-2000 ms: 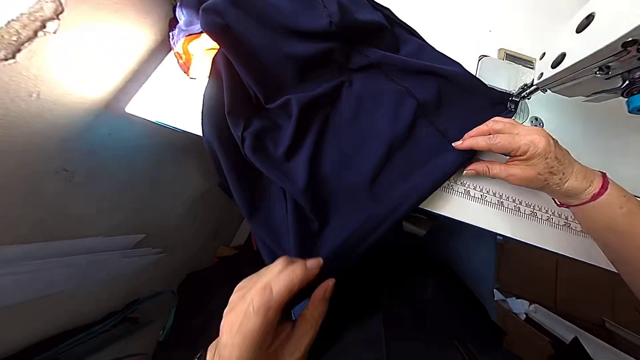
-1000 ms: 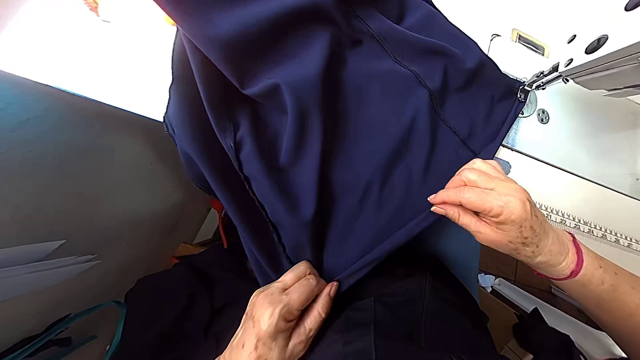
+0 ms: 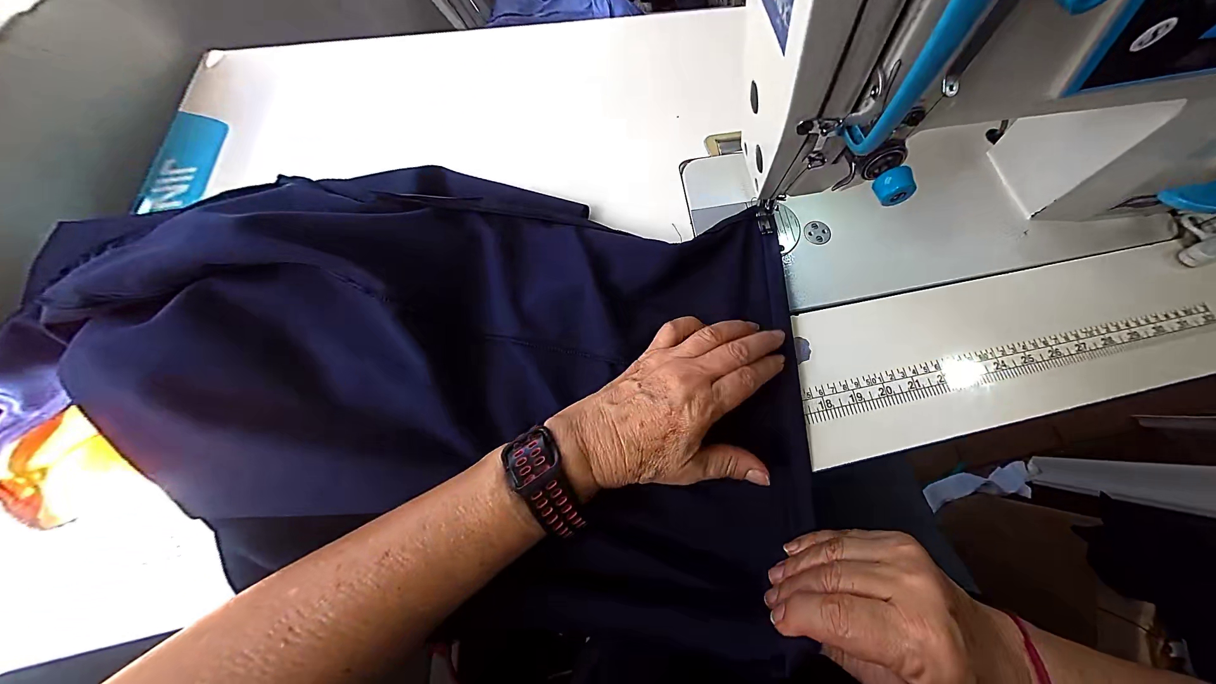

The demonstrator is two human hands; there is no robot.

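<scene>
Dark navy fabric [image 3: 380, 313] spreads over the white table, its straight folded edge running down from the presser foot [image 3: 766, 218] of a sewing machine [image 3: 855, 104]. My left hand [image 3: 674, 408], with a black and red watch at the wrist, lies palm down on the fabric beside that edge, fingers spread a little. Lower on the same edge, my right hand [image 3: 855, 598] pinches the fold between fingers and a thumb that is mostly hidden. The edge passes under the foot, next to the round needle plate [image 3: 787, 230].
A printed measuring scale [image 3: 950, 371] runs along the table's front. A blue knob [image 3: 893, 185] sits on the machine head. At the far left lies orange and purple printed cloth [image 3: 47, 465]. White rolled material [image 3: 1102, 483] and dark cloth are below the table at right.
My left hand has gone from the fabric's lower edge up onto the cloth near the machine. The fabric now lies spread out on the table to the left. The view has shifted.
</scene>
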